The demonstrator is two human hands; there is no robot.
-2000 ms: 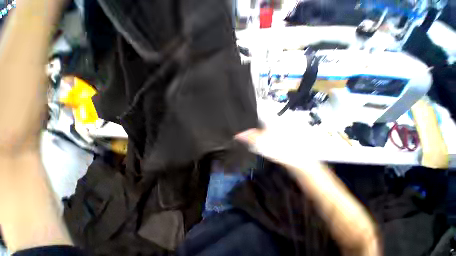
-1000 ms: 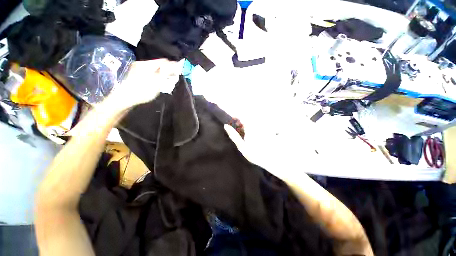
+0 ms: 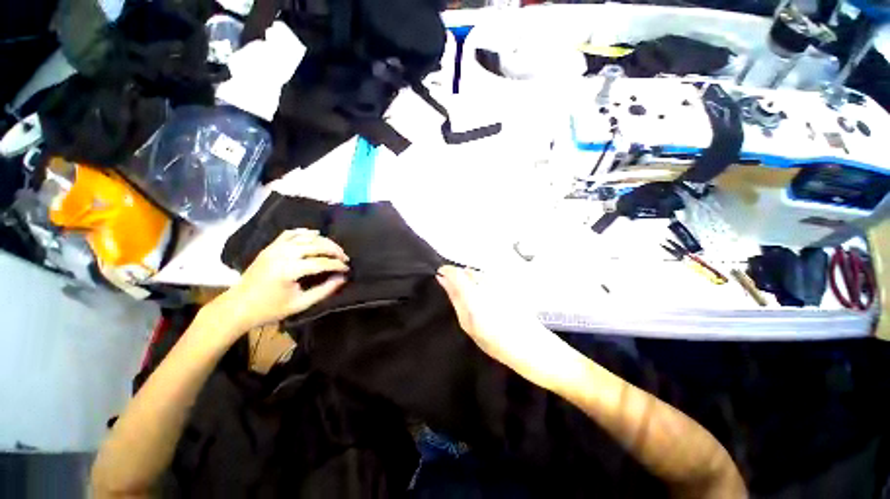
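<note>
A dark brown garment piece (image 3: 381, 341) lies over the front edge of the white table and hangs down over the lap. A pale stitch line runs along a folded edge on it. My left hand (image 3: 298, 276) lies on the cloth at the table edge, its fingers bent and pressing on the fold. My right hand (image 3: 468, 297) holds the right side of the same piece, its fingertips at the edge of the cloth and partly hidden.
The sewing machine (image 3: 644, 117) stands at right, with a black band over it. Snips (image 3: 705, 268), a thin tan stick (image 3: 749, 287) and red-handled shears (image 3: 851, 278) lie near the front edge. A clear plastic bag (image 3: 210, 161), orange bag (image 3: 117, 219) and black pieces (image 3: 337, 58) are at left.
The garment has come down from being held up and now lies on the table edge. My left hand has moved down and nearer to me. The upright rounded flap is folded down.
</note>
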